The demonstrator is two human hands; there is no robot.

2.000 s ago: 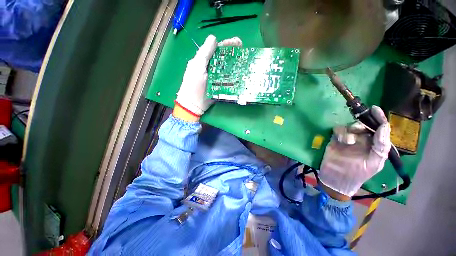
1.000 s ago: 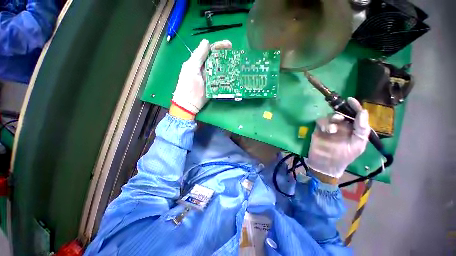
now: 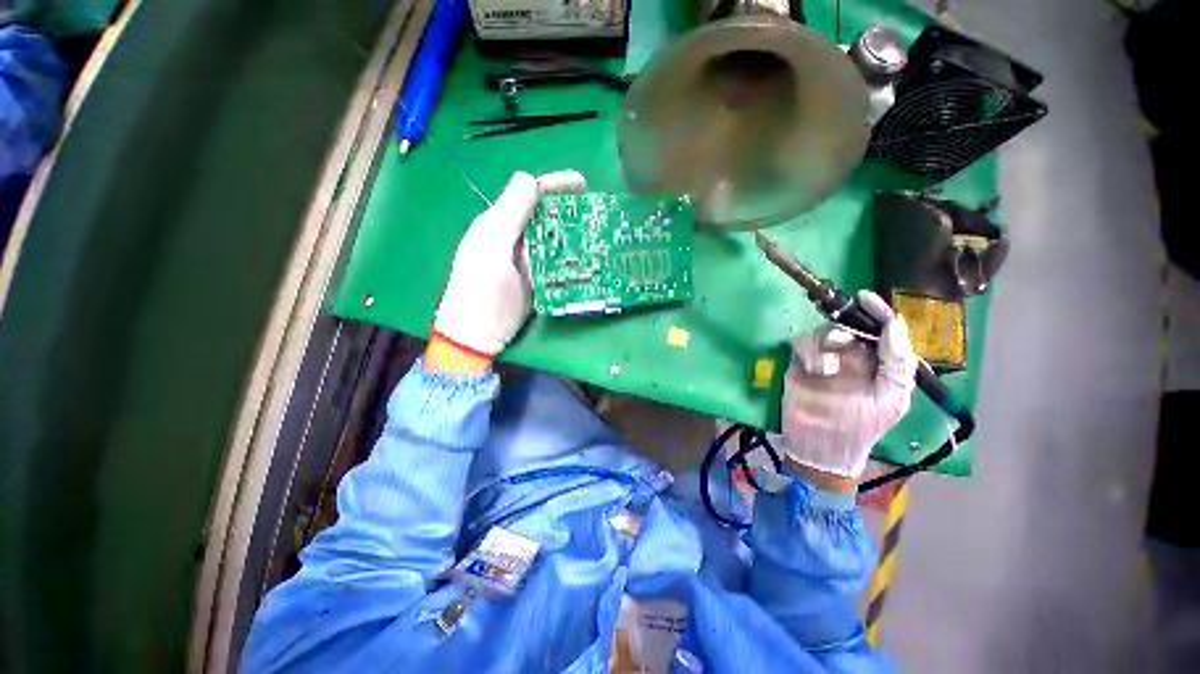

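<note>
My left hand (image 3: 486,270), in a white glove with a red-orange cuff edge, holds a green printed circuit board (image 3: 613,253) by its left edge, above the green mat. The board's face with white markings is towards me, and a pale connector is at its lower edge. My right hand (image 3: 849,395), also gloved in white, holds a soldering iron (image 3: 842,306) like a pen. The iron's tip points up and left, to the right of the board and apart from it, near the hood's lower rim.
A brownish fume hood (image 3: 744,125) stands behind the board. Black tweezers (image 3: 533,124) and a blue stick (image 3: 432,77) lie at the back left. An iron stand (image 3: 928,250), yellow sponge (image 3: 929,329) and black fan (image 3: 954,105) are at the right. A conveyor (image 3: 198,303) runs at left.
The view has shifted, so the bench sits lower and further left and a box shows at the back. The bright glare on the board is gone. Both hands keep their holds.
</note>
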